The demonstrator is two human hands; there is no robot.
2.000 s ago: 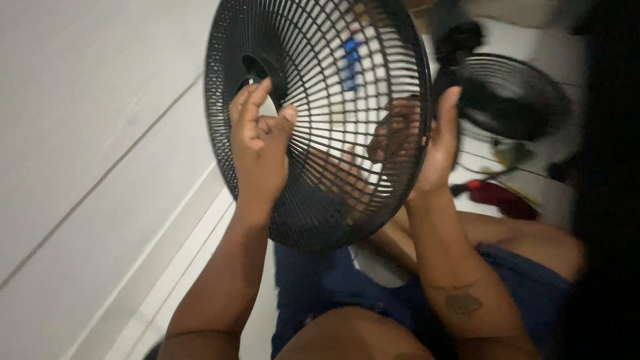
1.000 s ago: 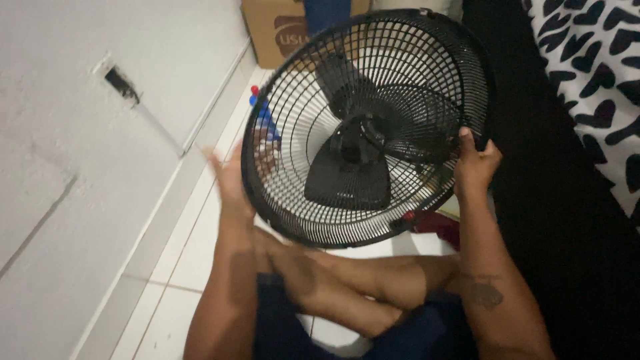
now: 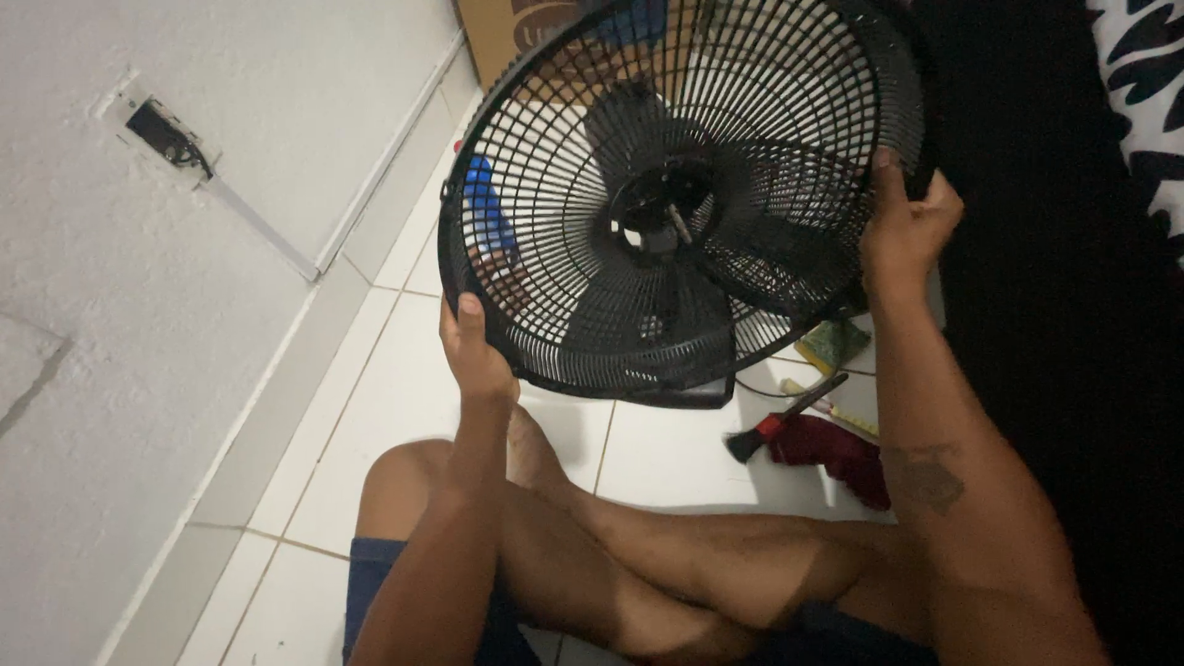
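Note:
A round black fan grille [image 3: 546, 305] is held up in front of me between both hands. My left hand [image 3: 476, 351] grips its lower left rim, thumb on the near side. My right hand [image 3: 911, 222] grips the right rim, also with the thumb on the near side. Through the bars show dark fan blades [image 3: 615, 314] around a central hub with a thin metal shaft [image 3: 680, 224]. Whether the blades touch the grille, I cannot tell. The fingers behind the rim are hidden.
Below the grille's right side, a black brush [image 3: 768, 425], a dark red cloth [image 3: 828, 449] and a green and yellow sponge [image 3: 832, 344] lie on white tiles. A cardboard box [image 3: 504, 55] stands beyond. At left, the wall has an uncovered electrical box [image 3: 166, 134] with wires.
My left hand, open beside the grille one second ago, now holds its lower left rim. My right hand still holds the right rim. A hub shaft now shows through the grille.

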